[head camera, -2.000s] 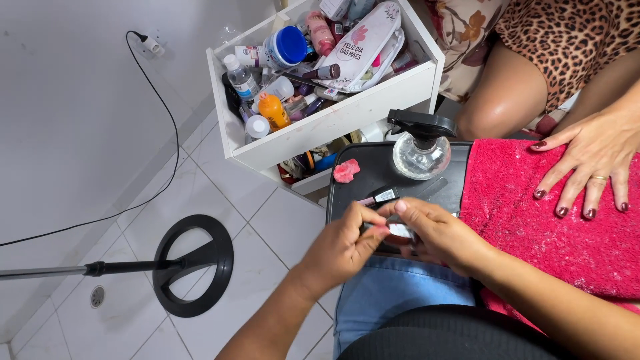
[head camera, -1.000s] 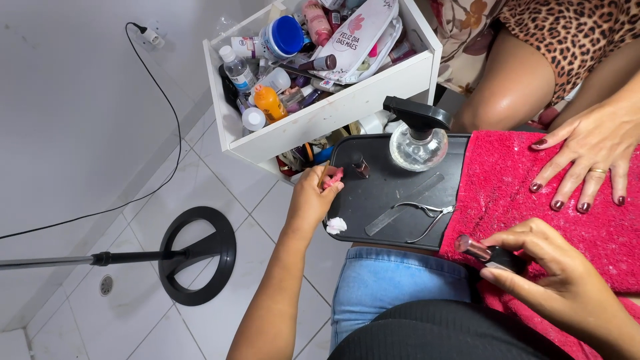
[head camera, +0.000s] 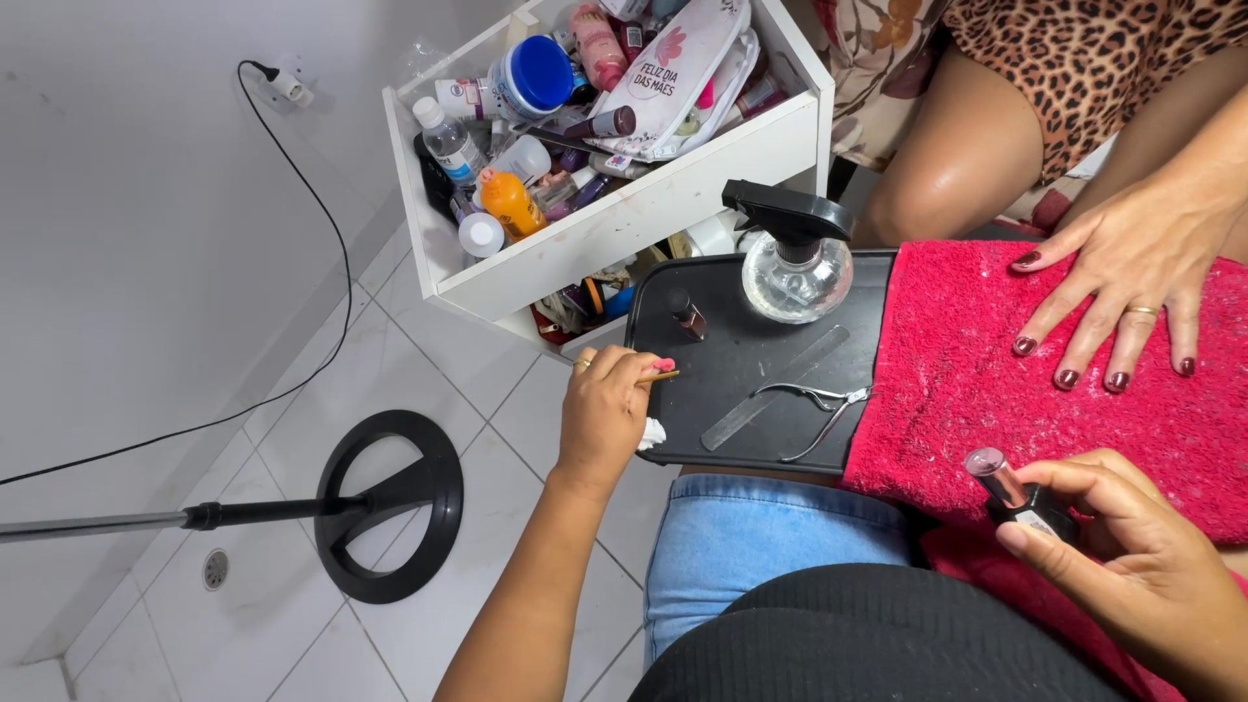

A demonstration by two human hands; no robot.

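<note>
My left hand [head camera: 606, 414] is at the left edge of a black tray [head camera: 770, 456], holding a thin wooden stick [head camera: 659, 376] and a bit of pink cotton [head camera: 664, 365]. A nail polish bottle [head camera: 1024, 502] with a metallic cap is in my right hand [head camera: 1121, 546], over the red towel [head camera: 946, 390]. On the tray lie a clear nail file [head camera: 775, 388] and metal cuticle nippers [head camera: 829, 400], beside a small dark polish bottle [head camera: 688, 317] and a round spray bottle [head camera: 798, 278]. White cotton [head camera: 652, 434] is by my left hand. Another person's hand [head camera: 1121, 273], with dark metallic nails, rests on the towel.
Behind the tray stands a white drawer [head camera: 634, 210] packed with bottles, a blue-lidded jar [head camera: 541, 75] and a printed pouch [head camera: 673, 73]. A black round stand base [head camera: 388, 507] is on the tiled floor at left. A black cable [head camera: 341, 244] runs from the wall.
My hands were together over the tray and have moved apart, the right one to the towel with a polish bottle. The pink cotton, earlier lying on the tray, is now in my left hand.
</note>
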